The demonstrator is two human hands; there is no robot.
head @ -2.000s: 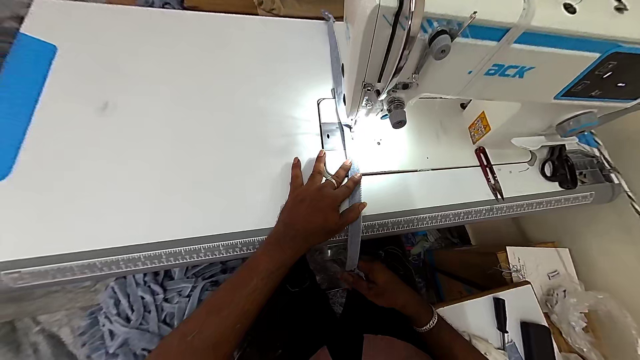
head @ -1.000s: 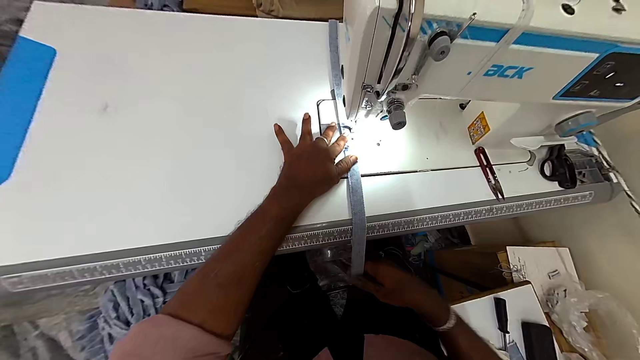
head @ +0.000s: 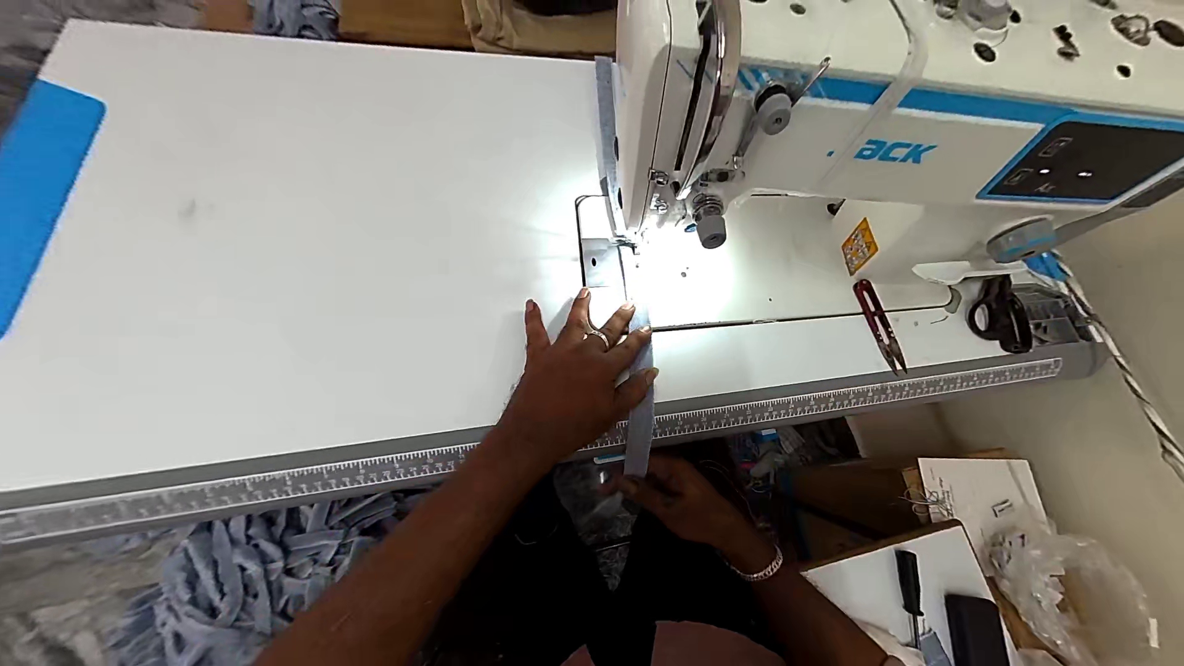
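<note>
A narrow grey-blue fabric strip (head: 640,416) runs from the far table edge, past the needle area of a white Jack sewing machine (head: 786,139), and down over the near edge. My left hand (head: 578,379), with a ring on one finger, lies spread on the table, its fingertips pressing the strip just below the metal needle plate (head: 601,264). Below the table edge my right hand (head: 680,499), a bracelet at its wrist, holds the hanging part of the strip between thumb and fingers. The machine's lamp brightly lights the needle area.
Red-handled thread snips (head: 879,324) and a black object (head: 999,314) lie right of the machine bed. A measuring scale (head: 370,467) lines the near edge. Heaped fabric strips (head: 250,573) lie below left. A black-handled tool (head: 909,583) and a clear plastic bag (head: 1073,573) are at lower right.
My left hand moved up toward the needle, then back down toward the near edge. The strip's upper end, curled over the far edge two seconds ago, now lies straighter.
</note>
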